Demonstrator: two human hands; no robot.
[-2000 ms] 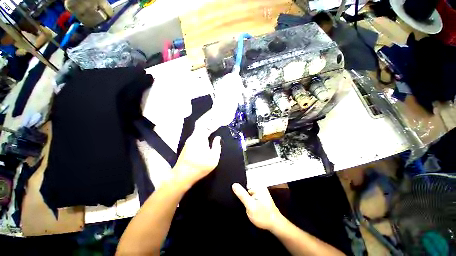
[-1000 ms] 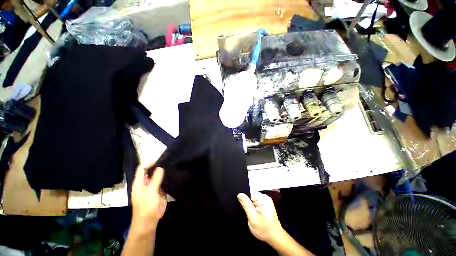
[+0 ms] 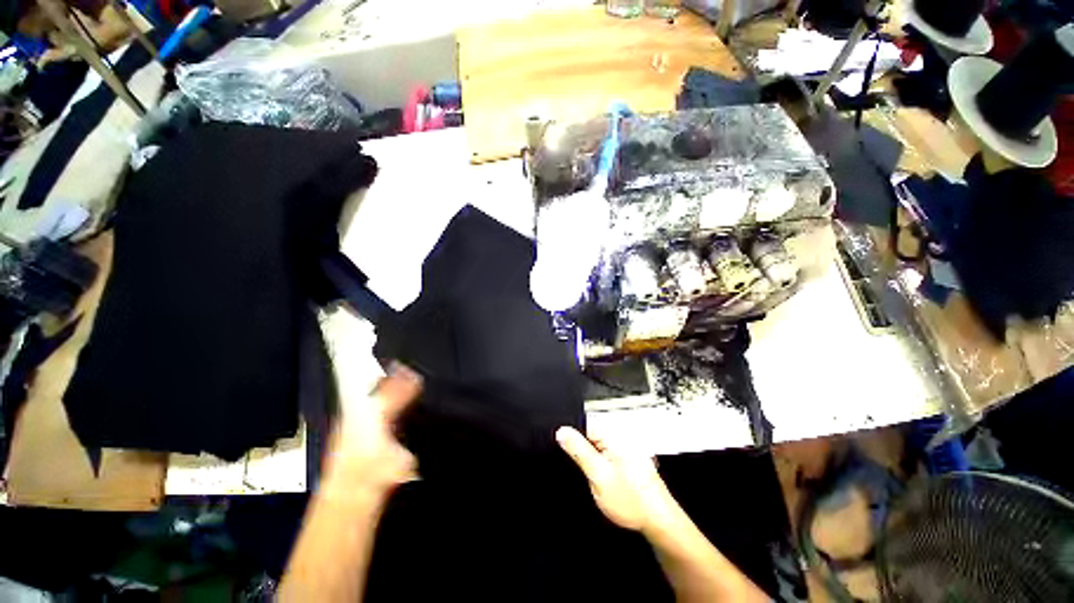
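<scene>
A black cut panel (image 3: 495,300) lies on the white table left of the needle area, its angled top pointing away from me, its right edge beside the white oval guard (image 3: 570,253). My left hand (image 3: 375,430), blurred, is at the panel's lower left edge; whether its fingers grip the cloth is unclear. My right hand (image 3: 612,477) holds the panel's lower right edge between thumb and fingers. The grey, lint-covered overlock machine (image 3: 707,165) stands right of the panel. The presser foot is mostly hidden by the guard.
A large black garment pile (image 3: 200,295) lies at left, a dark strip (image 3: 353,289) beside it. Behind are a crumpled clear bag (image 3: 265,88) and a wooden board (image 3: 589,53). Dark lint (image 3: 707,383) lies at the machine's front. A fan (image 3: 983,536) is lower right, thread cones (image 3: 1007,106) upper right.
My left hand has moved from near the guard to the panel's lower left. The panel has spread leftward, its angled top now in view. My right hand stays at the right edge.
</scene>
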